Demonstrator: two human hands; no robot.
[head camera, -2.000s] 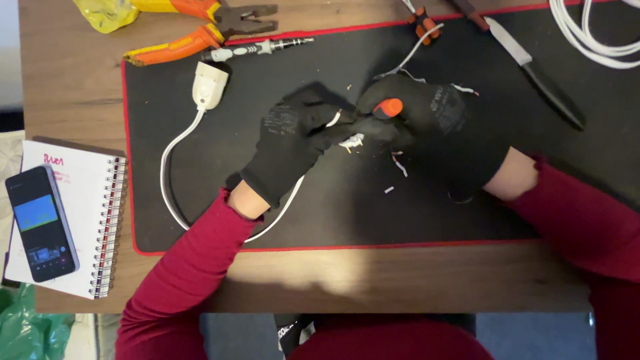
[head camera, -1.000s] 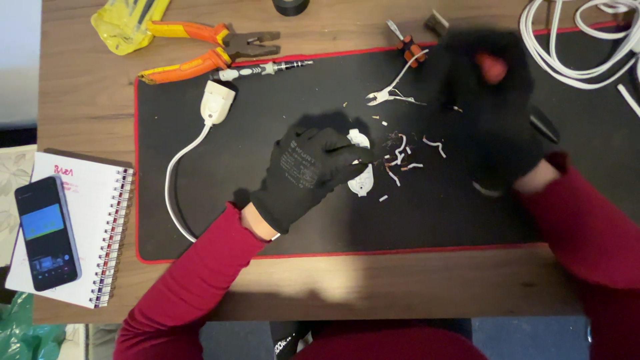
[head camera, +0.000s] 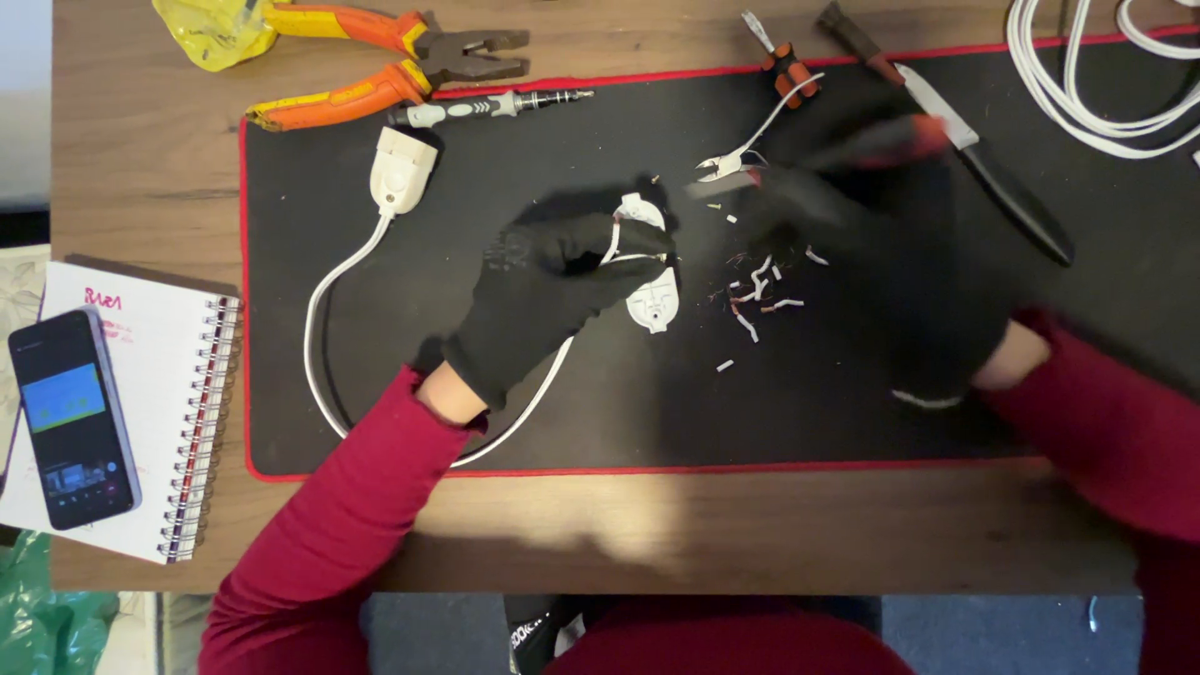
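Observation:
My left hand, in a black glove, pinches thin white wires between thumb and fingers over an opened white plastic plug housing. Fingers hide the housing's middle. A white cable runs from under this hand round to a white socket connector at the left. My right hand, also gloved and blurred by motion, is apart to the right, closed around a blurred tool with a red end. Beside its fingers lies a short white cable with split ends. Several wire scraps lie between the hands.
Orange-yellow pliers, a precision screwdriver and a yellow bag are at upper left. A small screwdriver, a knife and coiled white cable are at upper right. A phone rests on a spiral notebook.
Both hands were together two seconds ago; my right hand has since moved away to the right with the tool. The housing and scraps between the hands have come into plain view.

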